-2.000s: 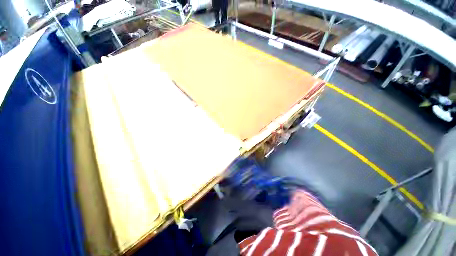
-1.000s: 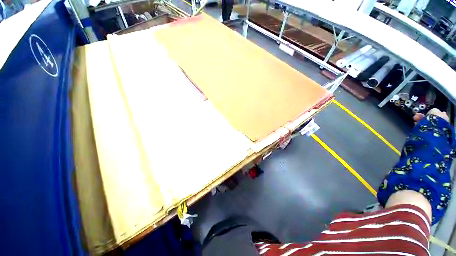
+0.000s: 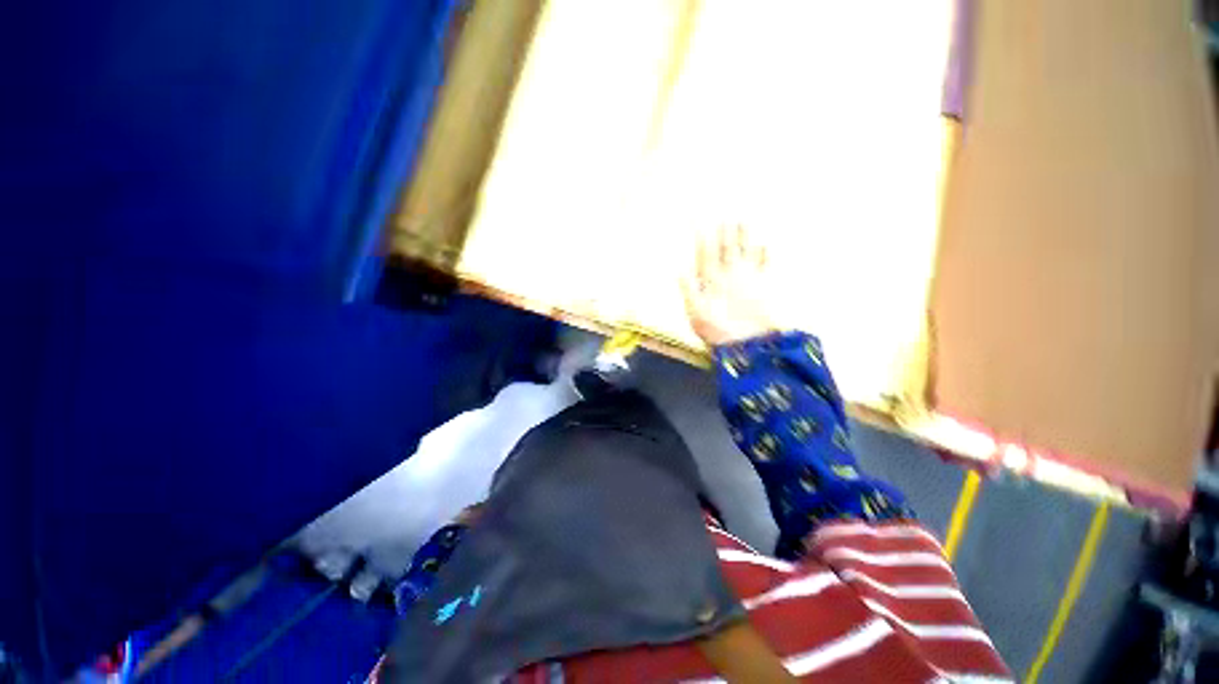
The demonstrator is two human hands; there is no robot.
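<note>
A wide sheet stack (image 3: 816, 174) with a very bright cream-white top lies in front of me, with a tan sheet area (image 3: 1069, 254) on its right. My right hand (image 3: 729, 287) is over the cream top near the front edge, fingers apart, holding nothing. It is pale and washed out against the sheet; whether it touches cannot be told. My left hand is not visible; only a bit of blue patterned left sleeve shows at lower left.
The large blue press (image 3: 174, 267) fills the left side. A yellow scrap (image 3: 619, 345) hangs at the stack's front edge. Yellow floor lines (image 3: 1069, 588) run across the grey floor at lower right. A white sheet-like area (image 3: 441, 488) lies below the press, beside my dark apron.
The view has turned down and left, closer to the front edge. My right arm has moved from the far right to over the cream sheet, and the hand now shows clearly.
</note>
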